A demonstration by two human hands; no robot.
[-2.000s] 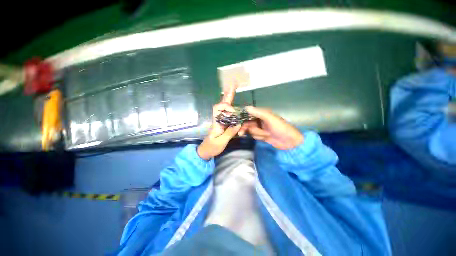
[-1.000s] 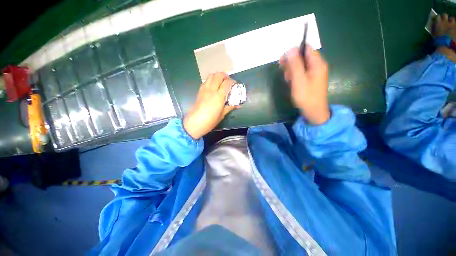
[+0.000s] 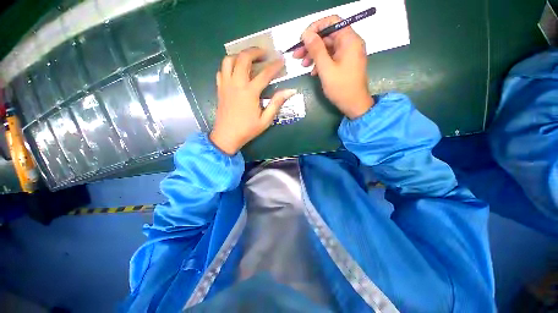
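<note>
My right hand (image 3: 342, 64) holds slim black tweezers (image 3: 342, 24) with pale lettering, their tip at the right edge of the beige-grey adhesive pieces (image 3: 252, 44). These cover the left end of a long white backing sheet (image 3: 385, 27). My left hand (image 3: 240, 98) has its fingertips on the beige-grey block, close to the tweezer tip. A small glaring circuit board module (image 3: 293, 109) lies on the green mat just below the sheet, partly under my left thumb. Whether a piece is between the tips cannot be seen.
A clear blister tray (image 3: 113, 113) with rectangular pockets lies at the left. A yellow-orange handled tool (image 3: 21, 153) is at the far left. A white rail (image 3: 67, 24) curves across the upper left. Another person's blue sleeve (image 3: 527, 122) is at the right edge.
My left hand has let go of the module and moved up onto the sheet's left end. My right hand has moved left with the tweezers, now tilted down-left. The view has shifted.
</note>
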